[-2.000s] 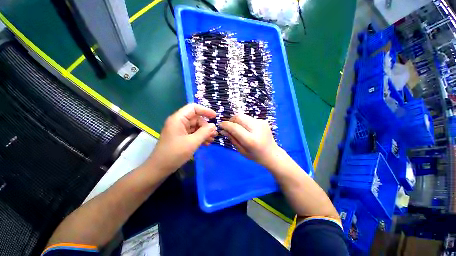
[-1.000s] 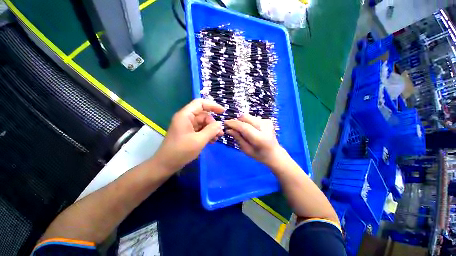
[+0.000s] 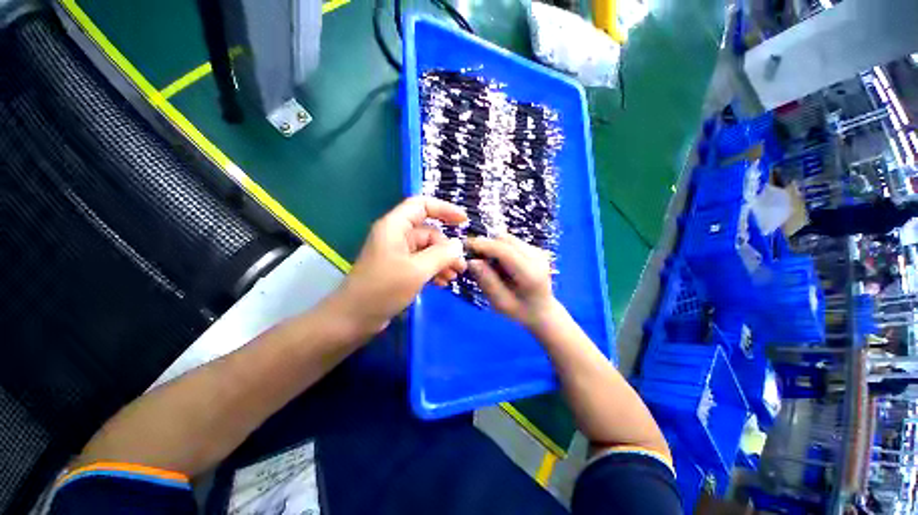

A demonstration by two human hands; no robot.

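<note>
A shallow blue tray (image 3: 483,367) lies in front of me at a slant. Rows of small sleeved leads (image 3: 483,151), black with silver-white ends, fill its upper and middle part. My left hand (image 3: 411,256) and my right hand (image 3: 510,277) are over the lower end of the rows, fingertips nearly touching. Thumb and fingers of each hand are pinched together. A tiny dark and pale bit shows between the fingertips, probably one sleeved lead, but it is too small to tell which hand grips it.
A black mesh conveyor belt (image 3: 91,272) is at left with a pale side rail (image 3: 247,312). A grey post (image 3: 277,60) stands beyond. A whitish bag (image 3: 574,45) and a yellow tool (image 3: 607,18) lie past the tray. Blue bins (image 3: 695,382) line the right.
The view has shifted, so the belt, post, tray and hands sit further right in the picture and more of the yellow tool shows. Both hands stay fingertip to fingertip over the tray.
</note>
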